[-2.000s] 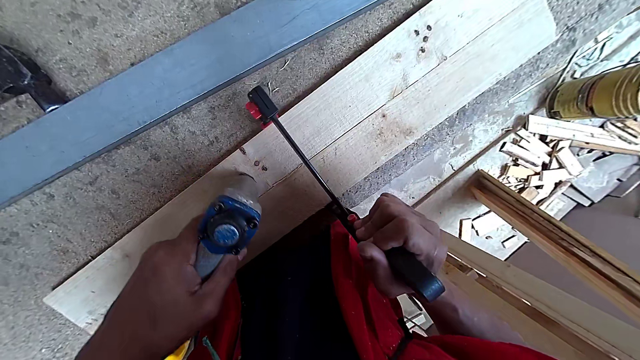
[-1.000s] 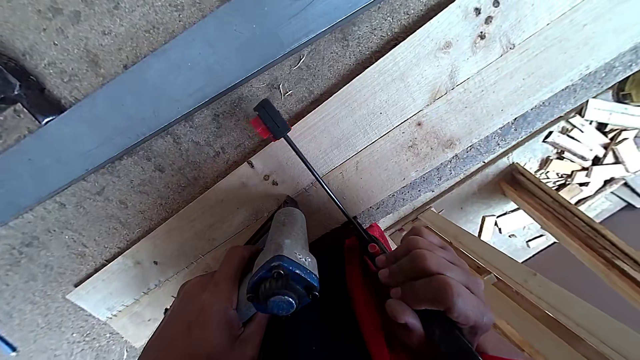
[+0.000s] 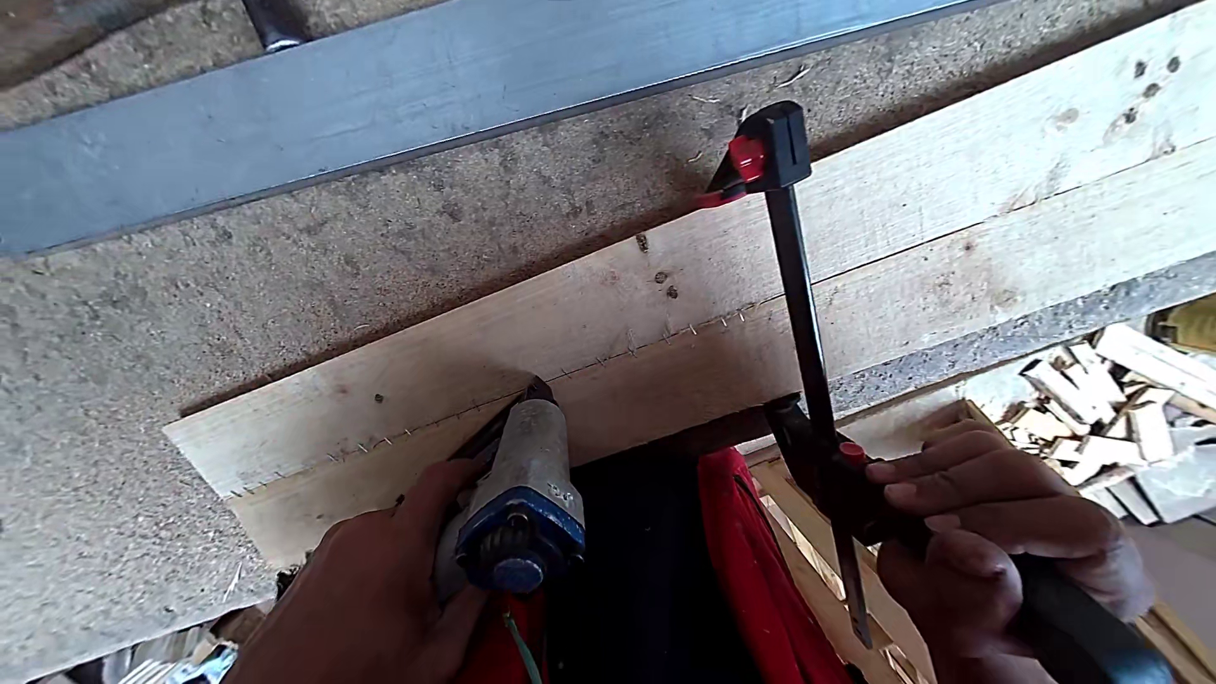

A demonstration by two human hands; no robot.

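Observation:
My left hand (image 3: 380, 579) grips a pneumatic stapler (image 3: 532, 484) with a grey body and a blue cap; its nose rests at the seam between two pale wooden boards (image 3: 722, 266). Staples span stretches of that seam on both sides of the nose. With my right hand (image 3: 1007, 541) I hold the handle of a black and red bar clamp (image 3: 803, 304). Its bar crosses over both boards, and its upper jaw stands beyond their far edge. The lower jaw is close to the near edge; contact there cannot be told.
A grey metal beam (image 3: 380, 114) lies across the rough slab (image 3: 313, 285) beyond the boards. Part of a dark tool (image 3: 275, 24) shows behind it. Wood offcuts (image 3: 1102, 408) are heaped at the right, below the slab, near a yellowish container (image 3: 1192, 323).
The stapler's nose has come onto the seam, where staples now show. The clamp's bar stands steeper across the boards than before, and its lower jaw has come into view.

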